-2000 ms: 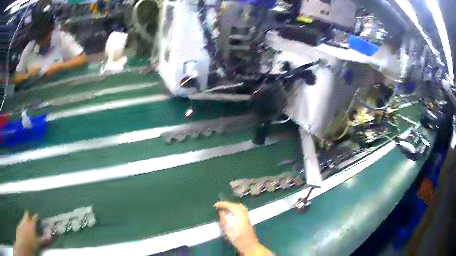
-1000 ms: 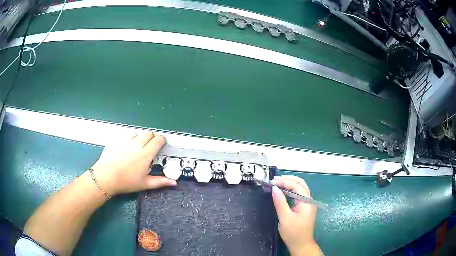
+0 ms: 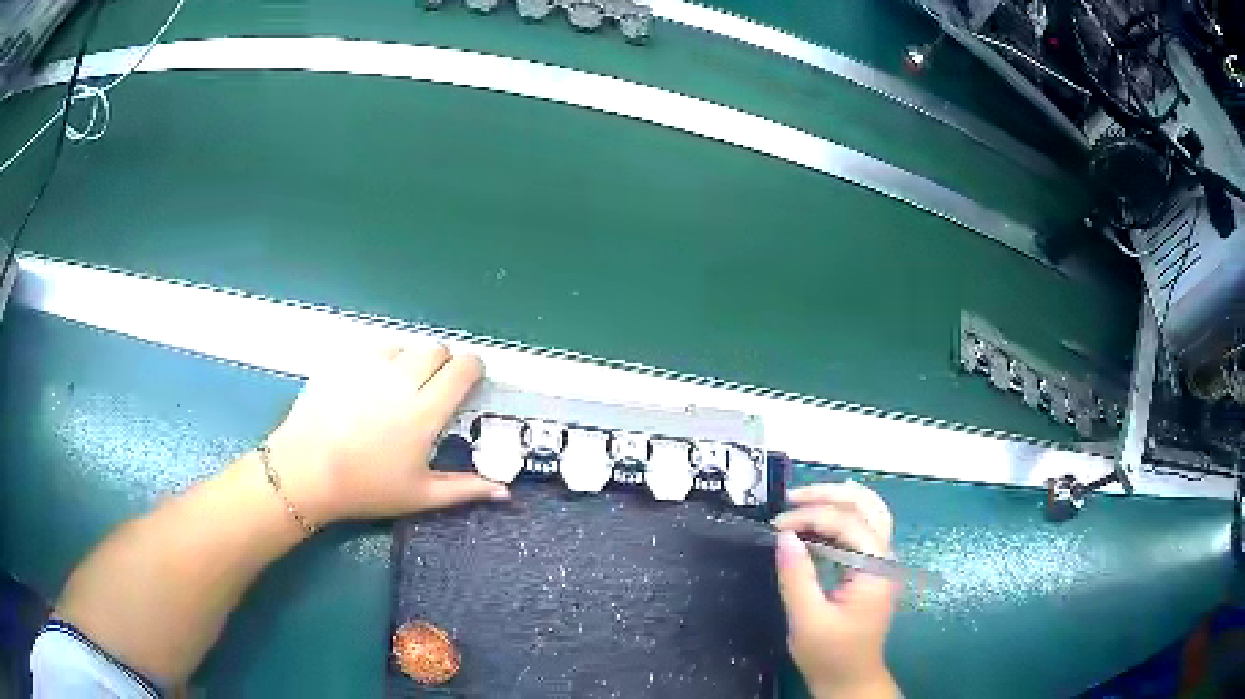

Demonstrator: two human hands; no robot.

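Note:
A grey metal carrier fixture (image 3: 628,426) with a row of rounded silver-white stations and dark gaps lies along the back edge of a black tray (image 3: 587,601). My left hand (image 3: 376,430) holds the fixture's left end, with the thumb along its front. My right hand (image 3: 840,587) holds tweezers (image 3: 853,557) like a pen, just right of and below the fixture's right end. The tweezer tips are blurred over the tray; whether they hold anything cannot be told. A small round heap of copper parts (image 3: 426,653) sits at the tray's lower left.
A second grey fixture (image 3: 1045,387) lies on the green belt at right, beside a machine (image 3: 1201,294). Another fixture (image 3: 546,11) lies at the top. A small clamp or sensor (image 3: 1068,494) stands at the right by the silver rail (image 3: 178,317). A thin white cable hangs at upper left.
Since two seconds ago, the view has tilted down to the tray, and both hands have come to the fixture there. Over the last second, the tweezers have moved off the fixture's right end, down towards the tray.

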